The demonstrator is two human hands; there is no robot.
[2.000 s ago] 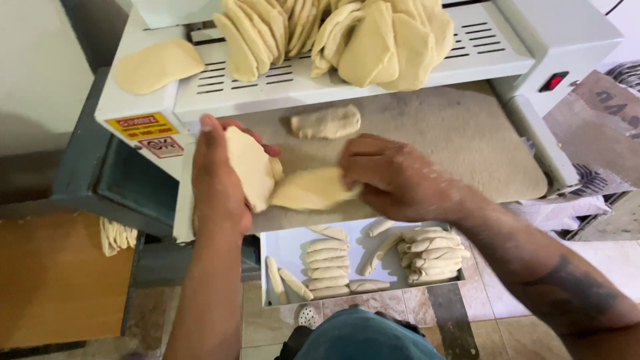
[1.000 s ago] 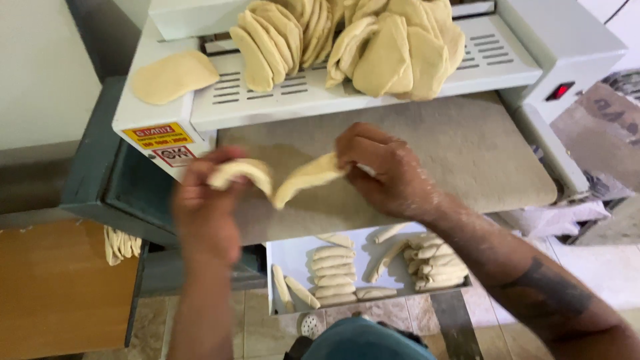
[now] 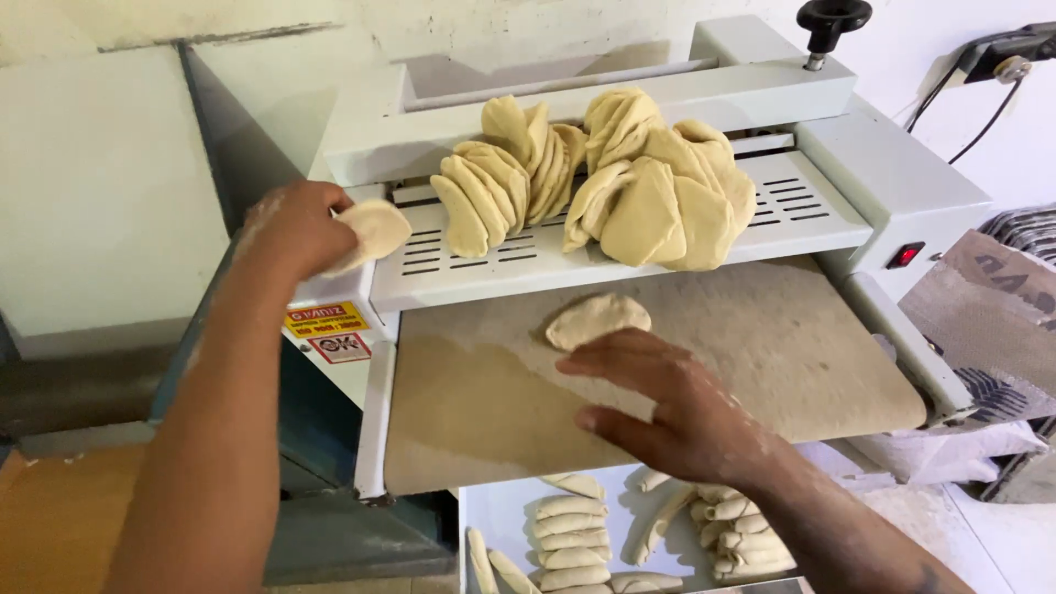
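Observation:
My left hand (image 3: 301,227) has its fingers closed on a flat piece of dough (image 3: 375,229) at the left end of the dough machine's top. With fingers spread and nothing in it, my right hand (image 3: 660,404) hovers over the machine's belt (image 3: 487,396). Just beyond its fingertips, a small flattened dough piece (image 3: 600,320) lies on the belt. Stacks of folded dough sheets (image 3: 487,194) and a larger pile of dough sheets (image 3: 660,198) rest on the slotted white cover (image 3: 825,235). Below the belt, a tray holds rolled dough pieces (image 3: 572,540).
The white machine has a black knob (image 3: 832,21) at the top right and a lit red switch (image 3: 906,255) on its right side. A power cable hangs from an outlet (image 3: 998,58) on the wall. A brown wooden surface (image 3: 74,520) is at the lower left.
My hands, which held a stretched dough strip between them one second ago, are now apart. The left is on flat dough at the machine's left end; the right is empty. The view has tilted up.

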